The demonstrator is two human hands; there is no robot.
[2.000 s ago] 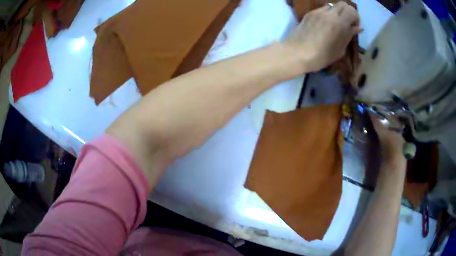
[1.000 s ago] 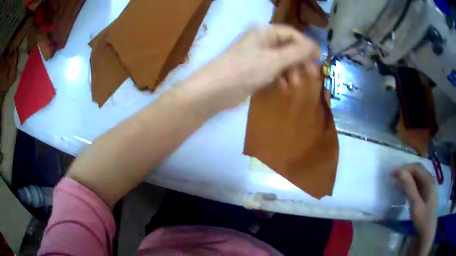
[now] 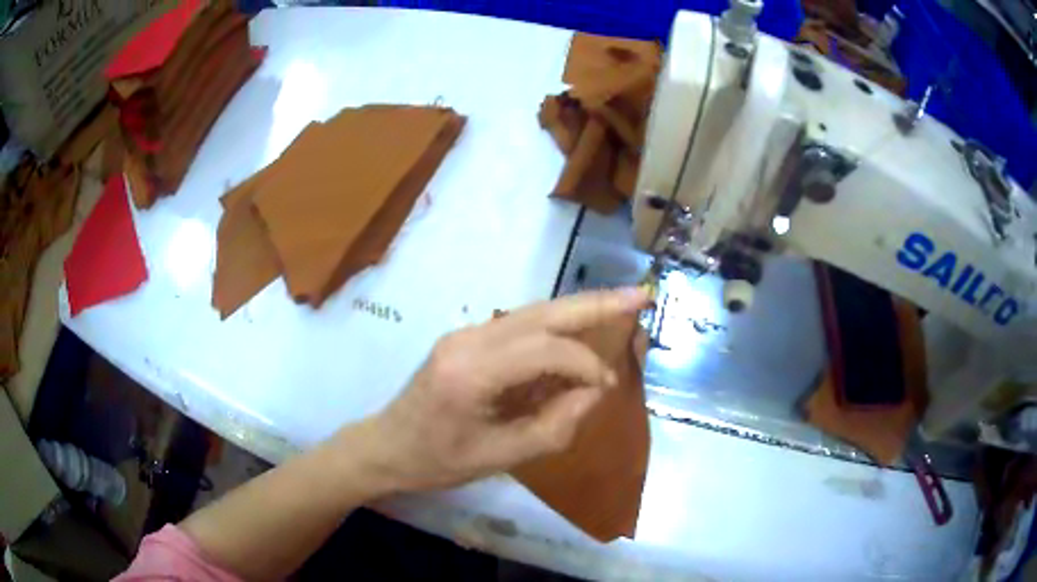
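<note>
A brown cut panel [image 3: 603, 455] lies at the front edge of the machine bed, its upper end near the needle area. My left hand [image 3: 512, 392] is over the panel, index finger stretched to the panel's top corner beside the presser foot [image 3: 660, 290]; thumb and finger form a loop. Whether it pinches the cloth is hidden. My right hand is out of the picture. The cream sewing machine [image 3: 819, 171] stands at the right. A stack of brown panels [image 3: 341, 199] lies left of it.
Crumpled brown pieces [image 3: 597, 142] lie behind the needle. A red panel [image 3: 106, 250] lies at the table's left edge, below a thick brown and red pile [image 3: 182, 97]. A dark flat rectangle [image 3: 867, 341] rests on a brown piece, near a dark red-handled tool [image 3: 930, 491].
The view has shifted, showing more of the machine and table back. My left hand has moved from the pieces behind the needle to the panel's top. My right hand has left the picture.
</note>
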